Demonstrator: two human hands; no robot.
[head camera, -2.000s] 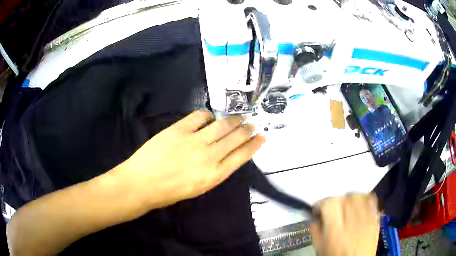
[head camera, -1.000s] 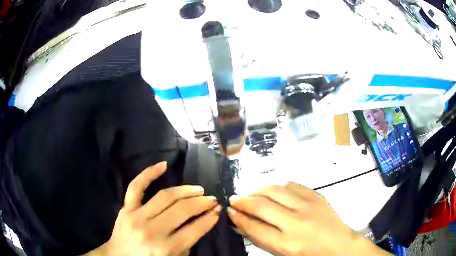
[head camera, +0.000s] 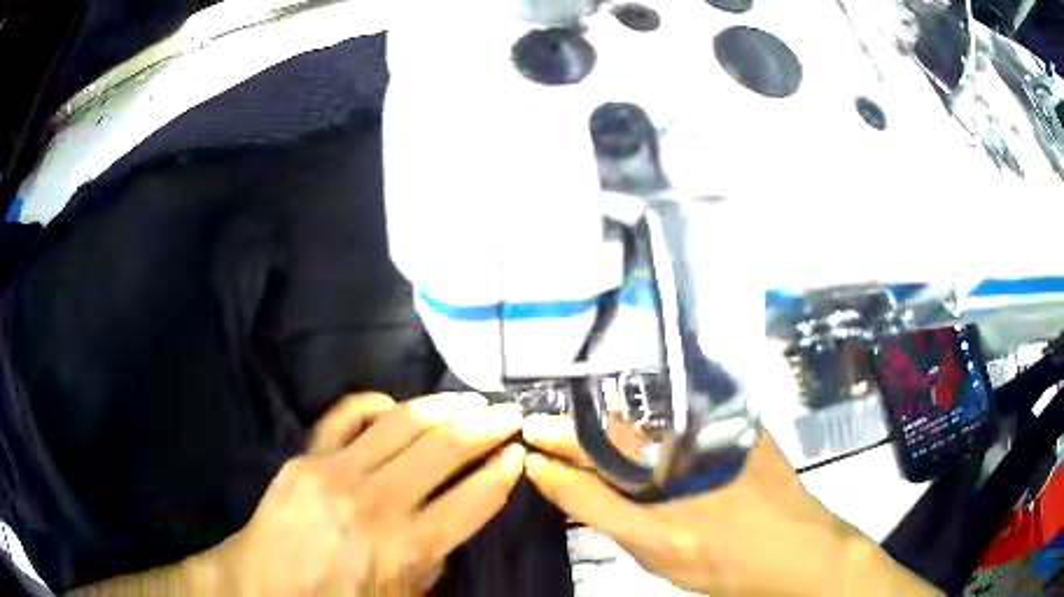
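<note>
The black workpiece (head camera: 152, 350) lies left of and under the white sewing machine head (head camera: 513, 175), with a finely ribbed panel (head camera: 280, 105) at its upper part. My left hand (head camera: 373, 490) lies on the cloth, its fingertips pinching the edge just in front of the needle area. My right hand (head camera: 700, 513) meets it there, its fingertips on the same black edge. The needle area (head camera: 543, 397) is mostly hidden by the head and my fingers. The shiny curved guard (head camera: 688, 350) covers part of my right hand.
A smartphone (head camera: 933, 402) showing a video lies right of the machine head. Black strips (head camera: 992, 490) hang at the far right, beside something red (head camera: 1033, 525). The white table (head camera: 846, 501) shows between my right hand and the phone.
Since one second ago the view has shifted closer over the machine head, which looks larger. Both hands keep the black edge, now nearer the needle area. Earlier my right hand held the strip out right.
</note>
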